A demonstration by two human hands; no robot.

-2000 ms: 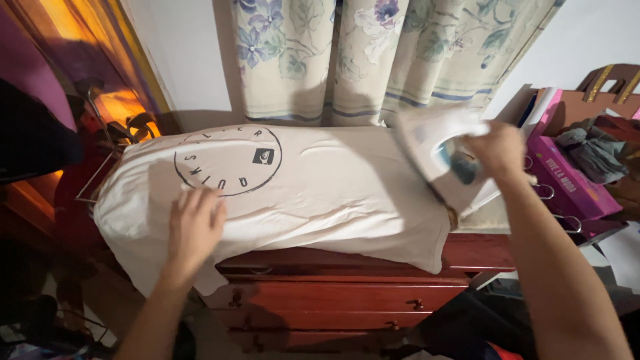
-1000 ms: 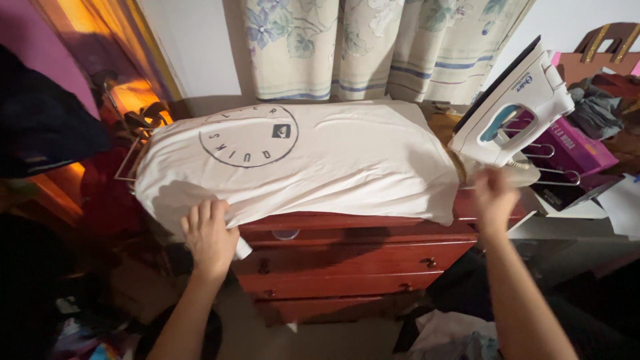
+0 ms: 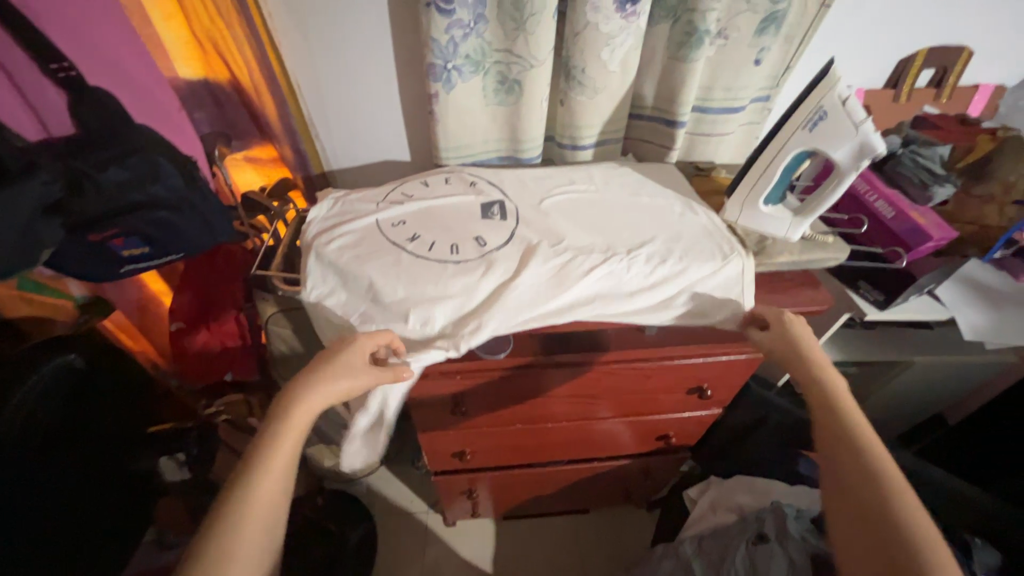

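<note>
A white T-shirt (image 3: 592, 248) with a round printed logo lies over a padded board on a red wooden chest of drawers (image 3: 560, 400). At its near left edge, my left hand (image 3: 356, 368) pinches the fabric, and a sleeve hangs below. The shirt's near right corner is pinched in my right hand (image 3: 780, 340). A white clothes iron (image 3: 808, 152) stands on its heel at the board's right end, its dark soleplate facing left, touched by neither hand.
Floral curtains (image 3: 600, 80) hang behind the board. To the right are a magenta box (image 3: 904, 216), wire hooks and piled cloth. A dark cap (image 3: 144, 200) hangs at the left. Clothes (image 3: 760, 528) are heaped low at the right.
My right hand held the iron over the shirt two seconds ago; it let go of it and moved to the shirt's right corner. My left hand went from resting on the shirt to pinching its edge.
</note>
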